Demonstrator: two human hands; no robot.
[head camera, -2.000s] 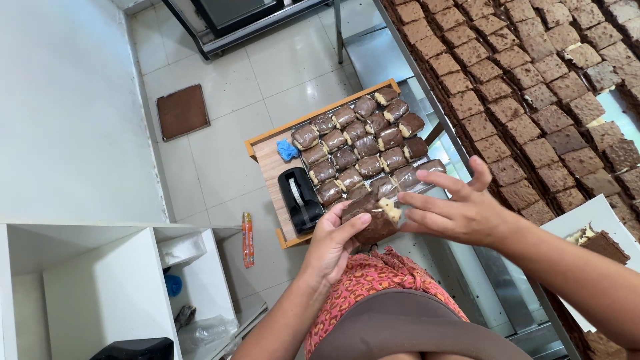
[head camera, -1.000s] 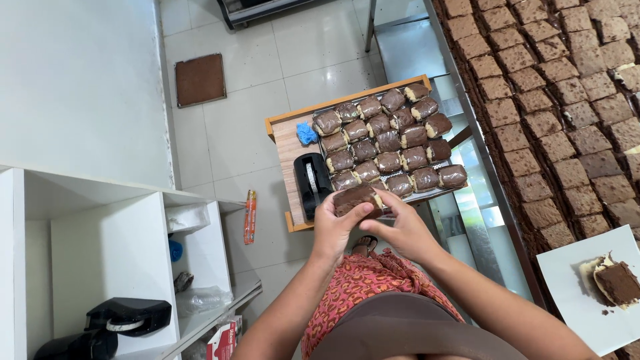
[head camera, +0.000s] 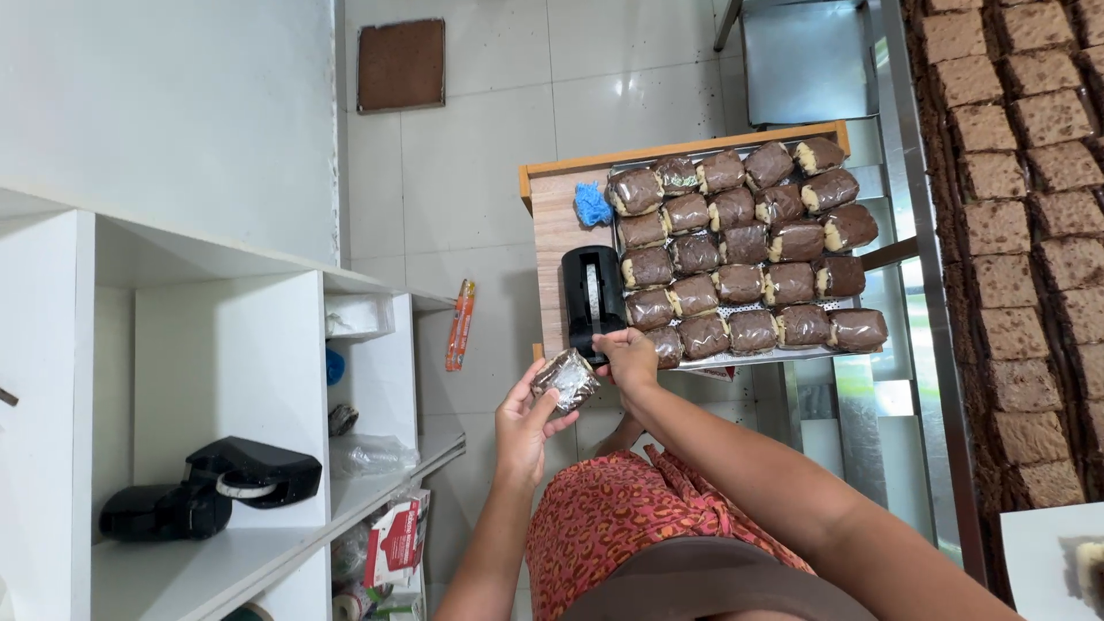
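My left hand (head camera: 528, 424) holds a chocolate cake piece in clear plastic wrap (head camera: 566, 379), thumb on its top. My right hand (head camera: 630, 358) is at the near end of a black tape dispenser (head camera: 593, 297), thumb and forefinger pinched together at its cutting end; whether tape is between them is too small to tell. The dispenser stands on a wooden board (head camera: 555, 259), beside a metal tray (head camera: 759, 360) filled with rows of wrapped cake pieces (head camera: 739, 283) that show pale cream at their ends.
A crumpled blue item (head camera: 592, 204) lies above the dispenser. Cut cake squares (head camera: 1000, 228) cover the metal-edged table at right, near a white board (head camera: 1039, 552). White shelves (head camera: 207, 379) at left hold another black tape dispenser (head camera: 259, 474). A brown square slab (head camera: 402, 65) lies on the floor.
My right hand has left the cake piece and moved to the tape dispenser. The cake piece stays in my left hand, now closely wrapped. The view has shifted.
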